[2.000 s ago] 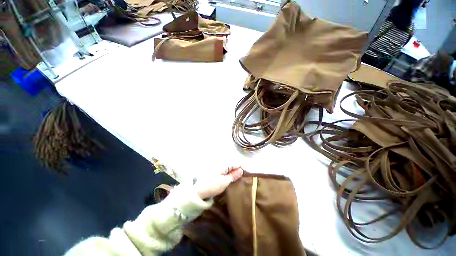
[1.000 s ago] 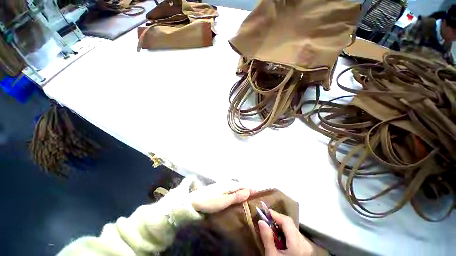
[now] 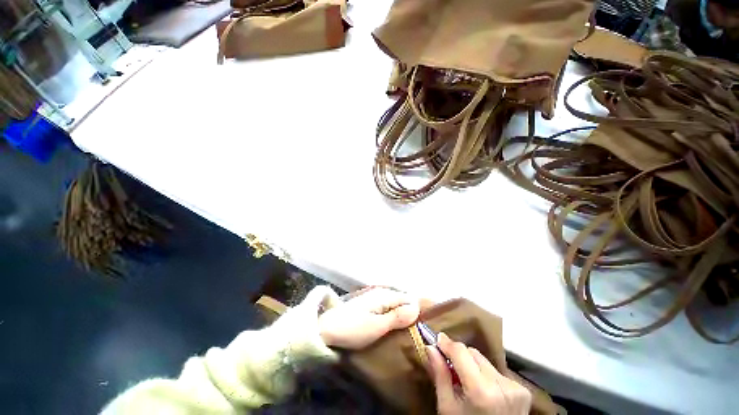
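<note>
A brown bag body [image 3: 474, 323] lies at the table's front edge, low in the view. A light tan strip [image 3: 418, 342] runs down its panel. My left hand [image 3: 371, 318], in a cream sleeve, pinches the bag's edge at the top of the strip. My right hand [image 3: 478, 379] holds thread snips [image 3: 427, 331] with silvery blades and a dark red grip. The blade tips are beside my left fingertips, at the strip. Most of the snips' grip is hidden by my right fingers. Whether the blades are apart cannot be told.
Stacked brown bags [image 3: 486, 40] with hanging strap loops lie at the top centre. A large tangled heap of bags and straps [image 3: 672, 178] covers the right side. A boxy brown piece [image 3: 284, 32] lies far left. A bundle of brown strips [image 3: 101, 219] hangs beside the table. A person shows at the top right.
My right hand has come in from out of view with the snips, and the blades have moved close to my left fingertips. The camera view has tilted down.
</note>
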